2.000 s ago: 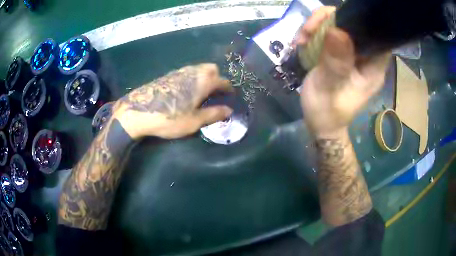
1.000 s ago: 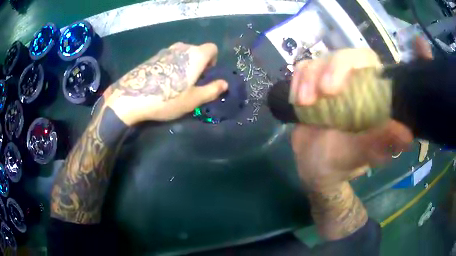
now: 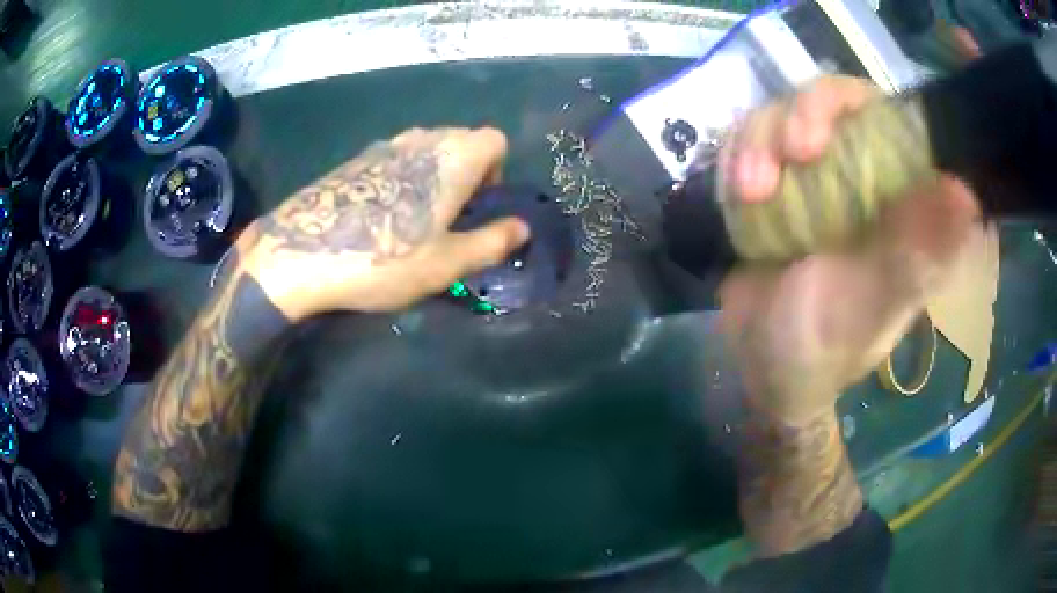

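Note:
A round dark lamp part lies on the bench with a green glow at its lower left rim. My left hand holds it, thumb on its top and fingers at its far side, partly hiding it. My right hand is blurred and grips the tan-wrapped power screwdriver. The driver lies tilted, its dark front end pointing left, to the right of the lamp part and apart from it. A loose pile of small screws lies between them.
Several round lamps stand at the left, some lit blue or red. The screw feeder is behind the driver. A tape roll and tan cardboard lie at right. A pale strip runs along the back.
The driver first swung down to the left in my right hand, then moved slightly right and up. The round part under my left hand went from bright silver to dark with a green glow.

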